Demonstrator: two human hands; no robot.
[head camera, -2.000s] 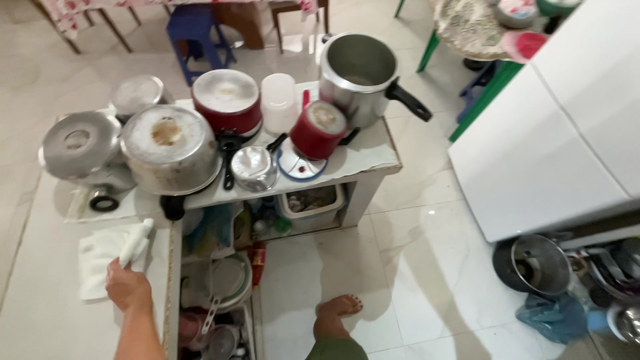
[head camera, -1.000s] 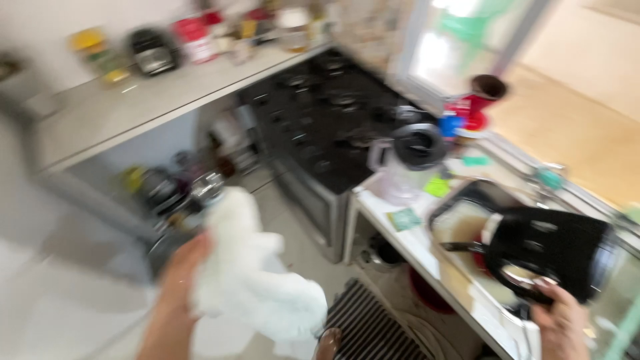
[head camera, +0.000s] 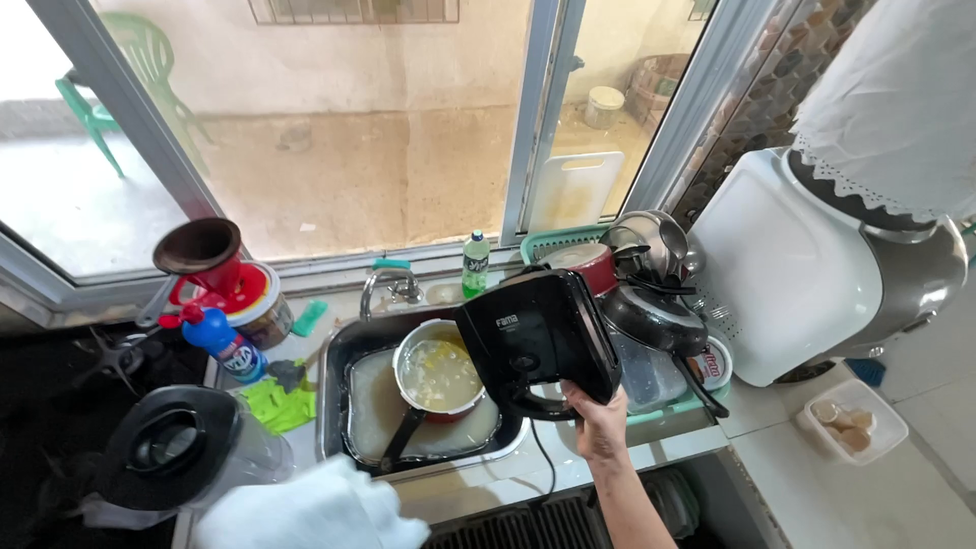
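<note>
My right hand (head camera: 598, 423) grips the handle of a black Fama electric sandwich maker (head camera: 534, 335), held up over the right edge of the sink (head camera: 332, 381). Its cord hangs below. A white cloth (head camera: 313, 507) is at the bottom left; my left hand is not visible, hidden behind the cloth or out of frame. In the sink, a pot (head camera: 438, 370) with a black handle holds cloudy water and food bits, and cloudy water surrounds it. The faucet (head camera: 389, 290) stands behind the sink.
A green dish rack (head camera: 671, 415) piled with pans stands at the right, beside a white tray (head camera: 785, 259). Left of the sink are a blender jug (head camera: 183, 450), a blue spray bottle (head camera: 225, 347), a green cloth (head camera: 282, 404) and the stove (head camera: 46, 412). A detergent bottle (head camera: 476, 267) stands by the window.
The view has swung from the pot table to the sink. The white cloth was in my left hand earlier. My right hand, unseen two seconds ago, has the black appliance in both later frames.
</note>
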